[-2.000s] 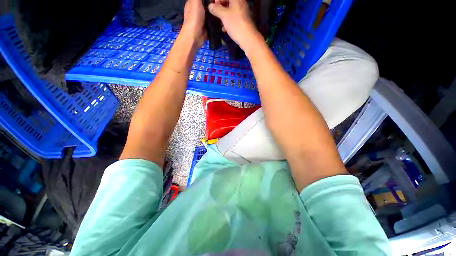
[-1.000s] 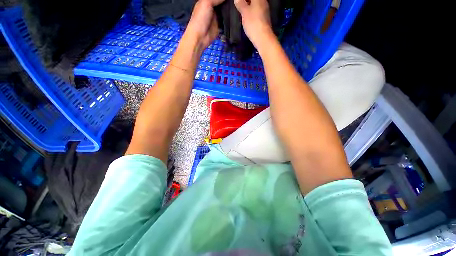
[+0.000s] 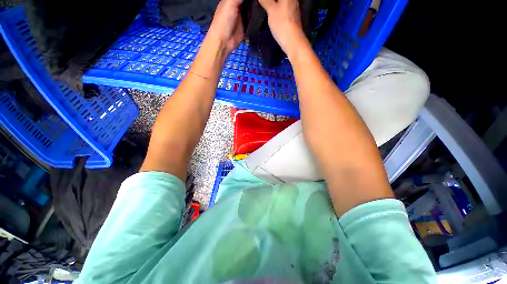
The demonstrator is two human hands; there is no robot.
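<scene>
Dark cut cloth pieces [image 3: 264, 41] hang between my two hands over a blue slatted crate [image 3: 161, 55] at the top of the view. My left hand [image 3: 227, 25] is on the cloth's left side, its fingertips cut off by the top edge. My right hand [image 3: 283, 21] is on the cloth's right side, its fingers bent against it and partly cut off by the top edge. The cloth's upper part is out of the picture. More dark grey cloth [image 3: 186, 12] lies in the crate behind my left hand.
A second blue crate [image 3: 61, 125] stands at the left, with dark cloth [image 3: 83, 199] below it. A red bag or cloth [image 3: 257, 132] lies on the speckled floor [image 3: 208, 141]. My knee in pale trousers [image 3: 383, 91] is right of the crate. A grey plastic frame [image 3: 461, 138] stands at the right.
Since two seconds ago, both hands and the cloth have shifted slightly right in the picture, as have the crates. In the last second the hands have hardly moved; the cloth between them has shifted a little.
</scene>
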